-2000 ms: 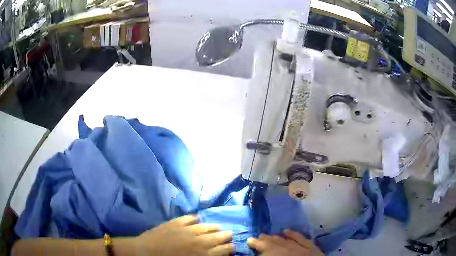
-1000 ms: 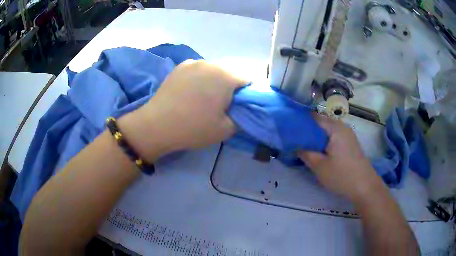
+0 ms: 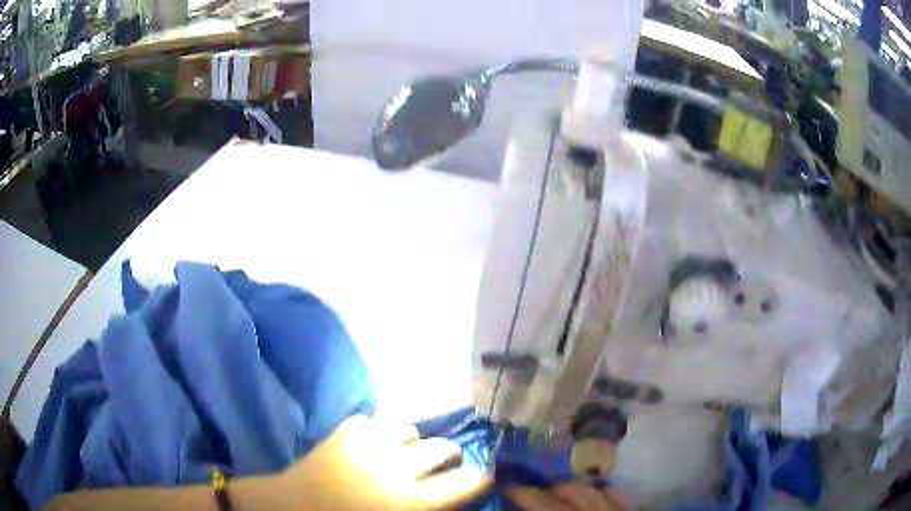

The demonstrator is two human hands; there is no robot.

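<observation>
A blue garment (image 3: pixel 200 384) lies in a crumpled heap left of the sewing machine. A smaller blue part (image 3: pixel 461 431) lies under the left end of the off-white machine head (image 3: pixel 539 289). My left hand (image 3: pixel 390 467), with a beaded bracelet, rests on the blue cloth beside the needle area, fingers pointing right; whether it grips the cloth is unclear. My right hand (image 3: pixel 564 496) is low at the bottom edge, mostly cut off and blurred, beside the cloth. The presser foot and needle cannot be made out.
A dark lamp (image 3: pixel 430 120) on a gooseneck hangs above the white table (image 3: pixel 400 230). More blue cloth (image 3: pixel 744 464) lies right, under the machine arm. White strips (image 3: pixel 807 384) hang on the arm. A control panel (image 3: pixel 879 125) is at top right. Another white table (image 3: pixel 35 289) is at left.
The view has tilted up since one second ago. My hands held the folded blue part raised before the machine; now they are low at the needle area, with the left hand flatter on the cloth.
</observation>
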